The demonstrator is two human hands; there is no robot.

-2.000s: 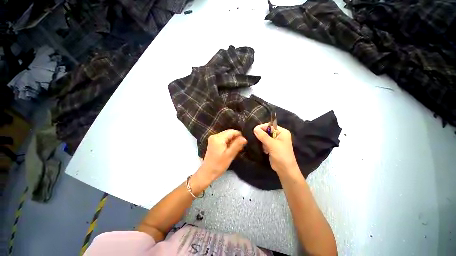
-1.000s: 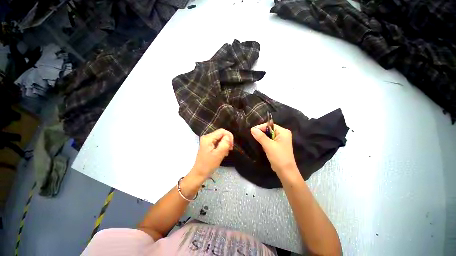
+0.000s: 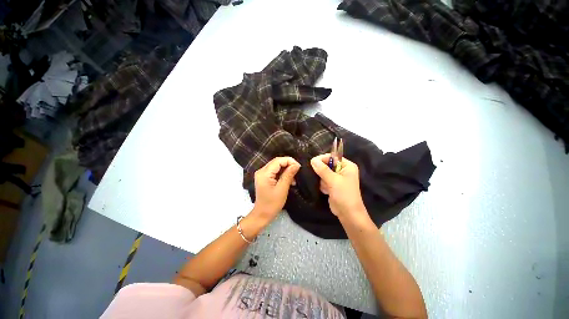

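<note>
A dark plaid garment [image 3: 249, 118] lies bunched on the white table in front of me, its plain black lining [image 3: 393, 174] spread to the right. My left hand [image 3: 273, 185] is over the plaid's near edge with thumb and fingertips pinched together; whether a thread or cloth is between them is too small to tell. My right hand [image 3: 340, 182] holds small thread snips [image 3: 337, 149] with the metal blades pointing up and away, over the lining. Its thumb and forefinger are also pinched, close to my left fingertips.
A pile of the same plaid [image 3: 474, 50] lies at the table's far right. Dark plaid, grey-white and olive cloth [image 3: 62, 193] lies beyond the left table edge [image 3: 143, 118]. Dark scraps [image 3: 252, 261] lie near me. Yellow-black tape [image 3: 129, 265] marks the floor.
My left hand moved away from the right toward me, then came back up to the garment's middle. My right hand stayed nearly in place, still with the snips.
</note>
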